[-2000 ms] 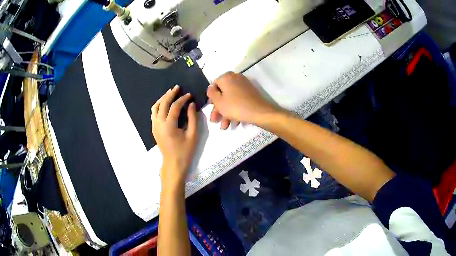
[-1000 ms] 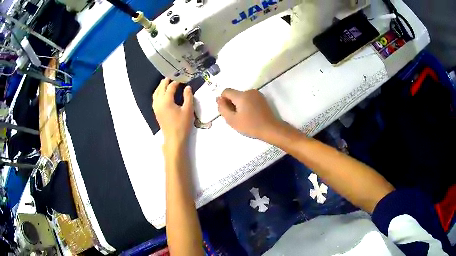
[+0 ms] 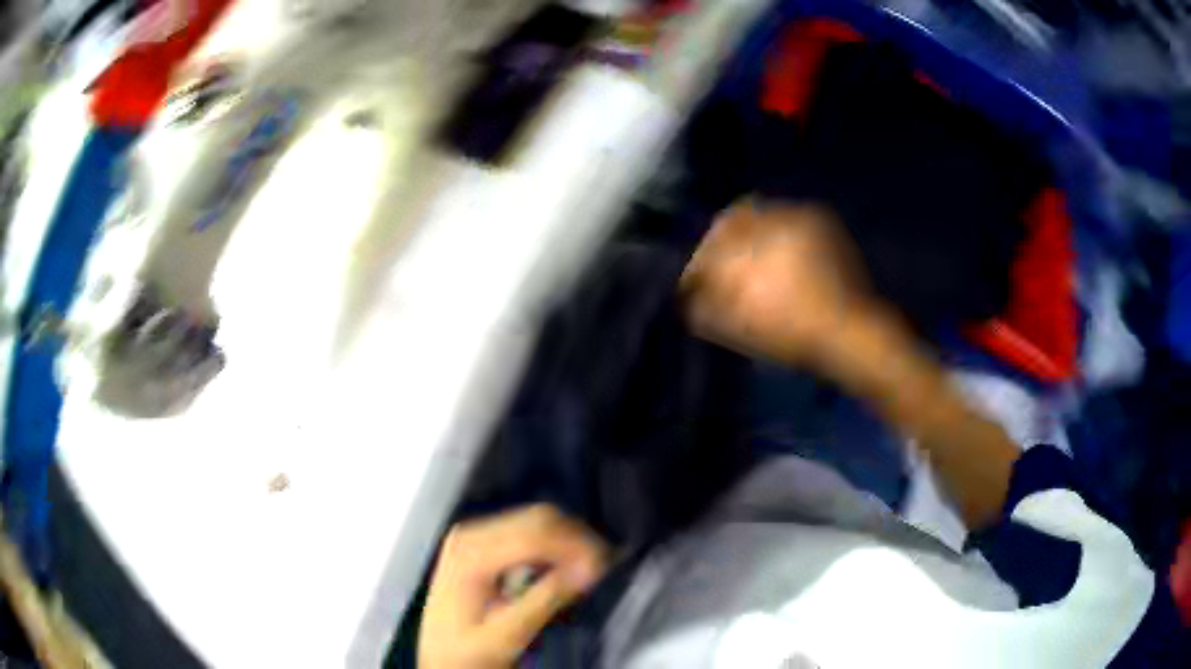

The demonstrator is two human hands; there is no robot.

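Observation:
The view is blurred. My left hand (image 3: pixel 509 582) is low, at the table's front edge, with its fingers curled; dark cloth lies against it, and I cannot tell if it is gripped. My right hand (image 3: pixel 777 281) is off the table, over the lap beside the basket, fingers bent and smeared by motion. Dark material (image 3: pixel 627 379) spans the area between the hands; cloth and jeans cannot be told apart there. The sewing machine head (image 3: pixel 157 353) is at the left, with no panel visible under it.
The white machine table (image 3: pixel 457 275) runs diagonally, with a long black piece (image 3: pixel 111 575) at its left end. A phone (image 3: pixel 523 79) lies near the top. A basket with a red inner part (image 3: pixel 1045 294) holds black pieces (image 3: pixel 914 170) at the right.
The view has swung right, towards the basket. Both hands have left the needle area: the left is back at the front edge, the right out over the lap. The panel under the left hand no longer shows there.

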